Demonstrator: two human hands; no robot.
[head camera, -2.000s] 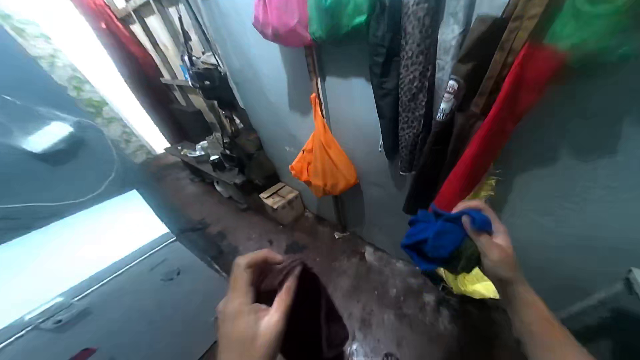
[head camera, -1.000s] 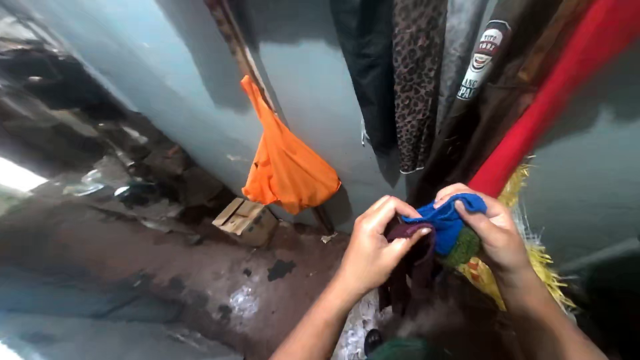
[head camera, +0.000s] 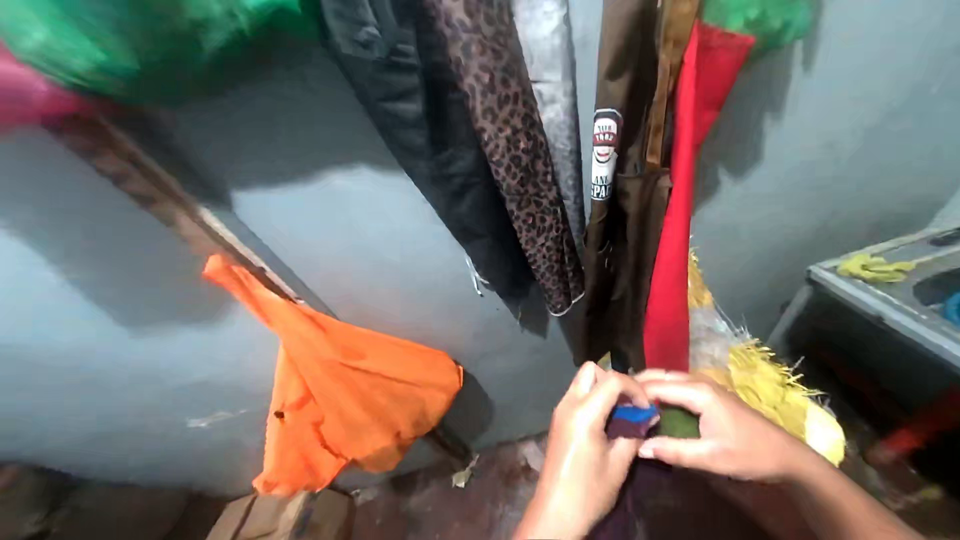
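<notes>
My left hand (head camera: 589, 442) and my right hand (head camera: 720, 431) meet low at the centre right, fingertips close together. Between them is a bunched dark purple cloth (head camera: 626, 429) that hangs down below my left hand. A strip of blue cloth (head camera: 634, 413) shows at its top, between the fingers of both hands. Green material (head camera: 679, 422) shows inside the curve of my right hand; whether it is cloth cannot be told. My fingers hide most of the blue piece.
An orange cloth bag (head camera: 352, 390) hangs at left above a cardboard box (head camera: 277, 517). Dark trousers (head camera: 450, 150), leopard-print cloth (head camera: 517, 157) and red cloth (head camera: 675, 225) hang on the grey wall. A yellow frayed sack (head camera: 772, 397) stands behind my right hand, a metal-edged counter (head camera: 862, 277) at right.
Two seconds ago my hands were apart, purple cloth in the left, blue in the right; they have come together. Less of the blue cloth shows now. The view has turned toward the hanging clothes.
</notes>
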